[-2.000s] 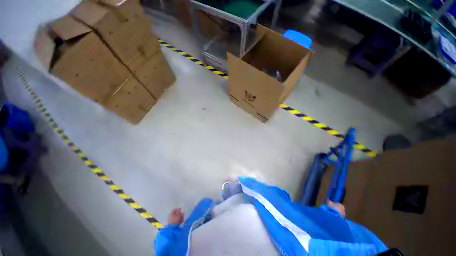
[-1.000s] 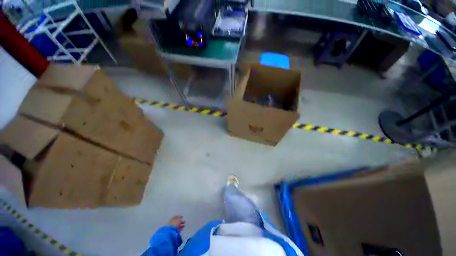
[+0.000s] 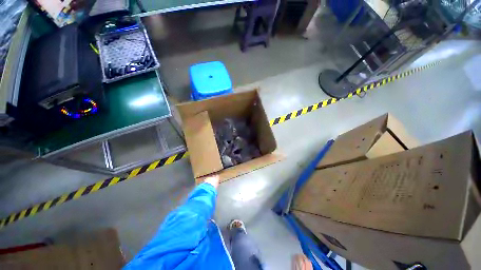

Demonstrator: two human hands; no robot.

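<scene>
An open brown carton (image 3: 240,171) stands on the floor in front of me, with grey wrapped items inside and its flaps partly open. My left hand (image 3: 212,181) is at its near left corner, with the fingers on the flap edge. The blue handle of a hand truck (image 3: 300,184) is at my right. My right hand (image 3: 302,262) is cut off by the bottom edge, close beside the handle; its grip is hidden. Large cartons (image 3: 385,190) lie behind the blue handle.
A blue stool (image 3: 210,78) stands just behind the open carton. A green-topped workbench (image 3: 126,113) is at the left. A round black stand base (image 3: 335,83) is at the back right. Another carton (image 3: 68,253) lies at the bottom left. Yellow-black tape (image 3: 303,112) crosses the floor.
The view has moved closer to the open carton. My left hand has moved forward onto its corner. My right hand has come into view at the bottom, by the blue handle.
</scene>
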